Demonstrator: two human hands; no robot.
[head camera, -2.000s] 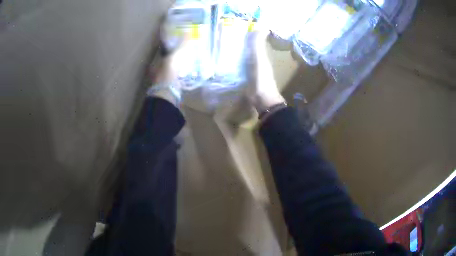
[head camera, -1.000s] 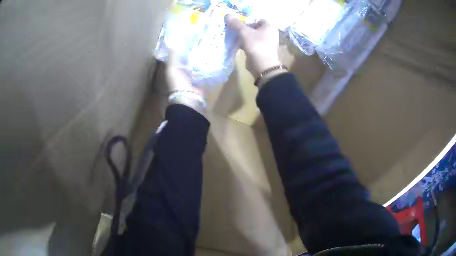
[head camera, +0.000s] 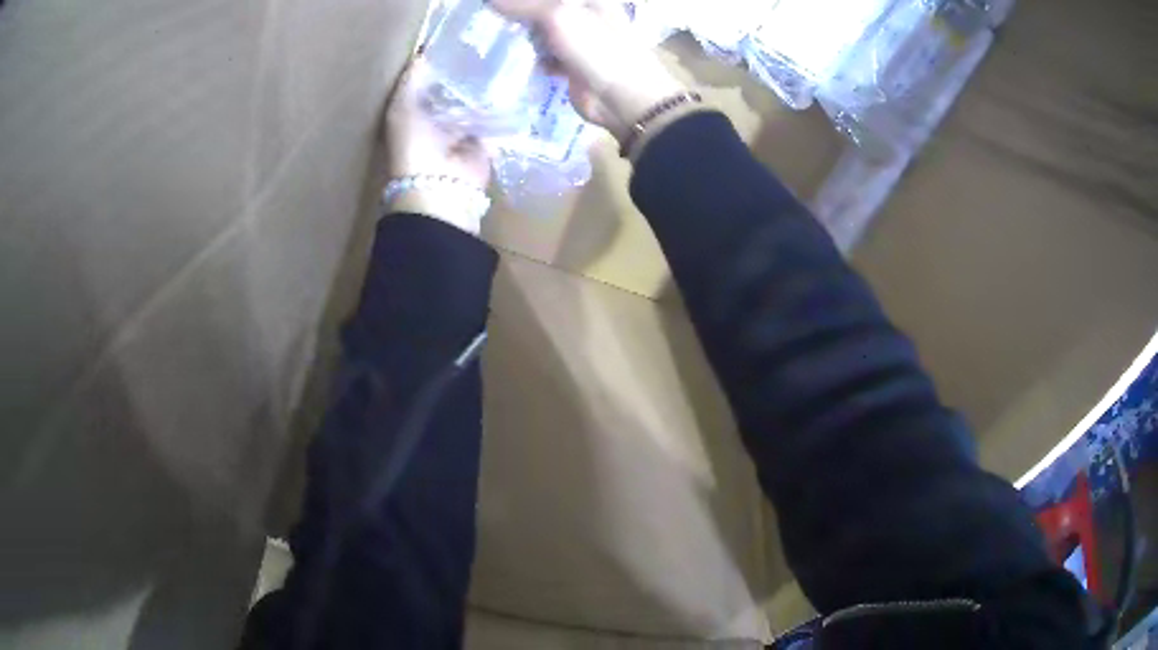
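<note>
Bagged units (head camera: 489, 76) in clear, crinkly wrap lie at the top of the view, inside a large brown carton (head camera: 597, 483). Glare washes out much of their detail. My left hand (head camera: 432, 133) holds the left and lower side of the wrapped units. My right hand (head camera: 591, 51) is over their upper right side, its fingertips near the top edge of the picture; whether it grips them is unclear. More bagged units (head camera: 825, 51) lie to the right of my right hand, very bright and partly cut off by the top edge.
The carton walls rise at the left and right. A pale strip (head camera: 889, 165) runs along the inside right of the carton. Beyond the carton's bright edge (head camera: 1095, 413) at the lower right are a red object (head camera: 1073, 527) and blue patterned sheeting (head camera: 1124, 438).
Both hands have moved up and left. My right hand has shifted from the units' right side to over their top. The held units have moved toward the top edge.
</note>
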